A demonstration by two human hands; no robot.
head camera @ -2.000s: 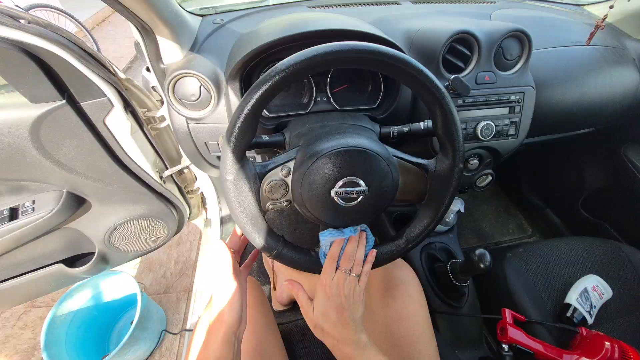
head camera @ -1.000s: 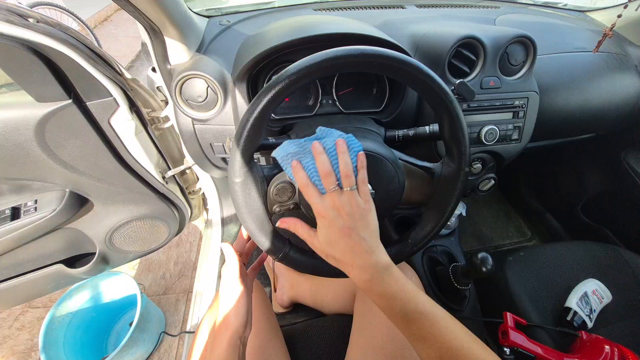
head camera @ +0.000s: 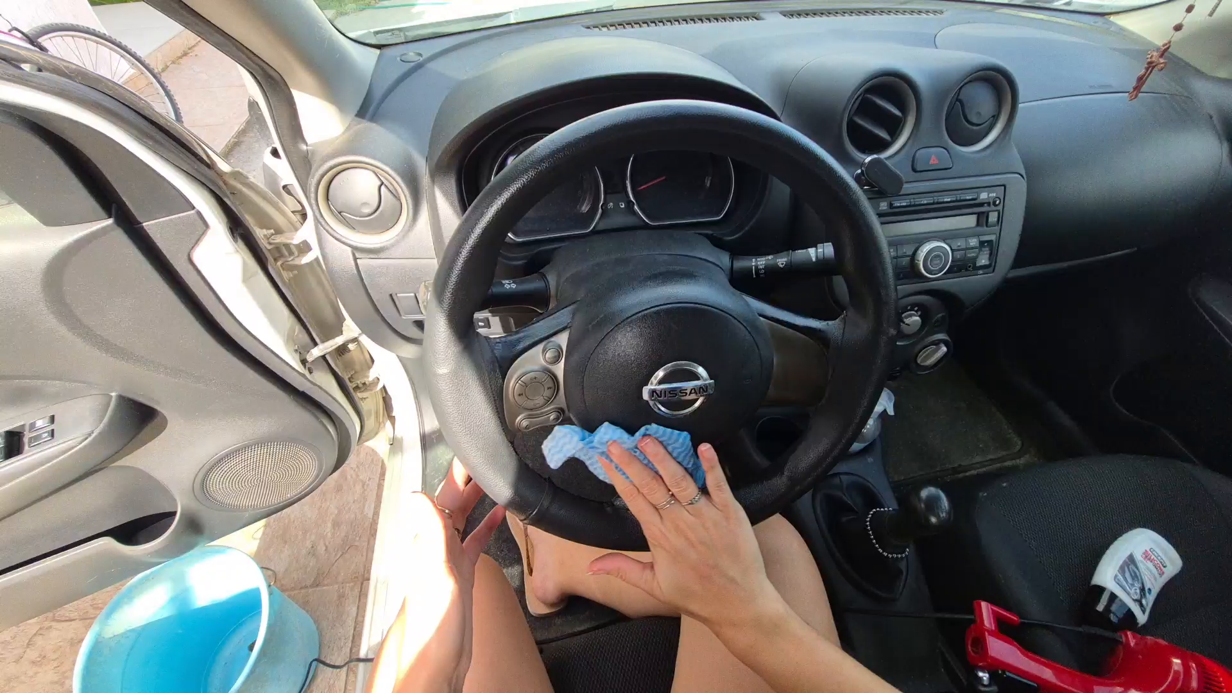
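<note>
My right hand [head camera: 688, 534] lies palm down, fingers spread, on a crumpled blue cloth [head camera: 626, 454]. The cloth is pressed against the bottom of the steering wheel's centre pad, just above the lower rim. My left hand [head camera: 467, 520] is at the lower left outer edge of the black steering wheel [head camera: 664, 115]; its fingers are partly hidden by the rim, so its grip is unclear. The round airbag cover [head camera: 669, 356] bears a Nissan badge and has a shiny surface. Left of it is a grey button panel [head camera: 535, 387].
The car door [head camera: 173, 289] stands open at left, with a blue bucket [head camera: 289, 626] on the tiled ground below. A gear lever [head camera: 929, 510] rises right of my legs. On the passenger seat [head camera: 1039, 500] are a white bottle [head camera: 1141, 573] and a red device [head camera: 1136, 664].
My right hand and the cloth have moved from the lower rim up over the centre pad's upper left, then back down to its bottom. My left hand has stayed at the lower left rim.
</note>
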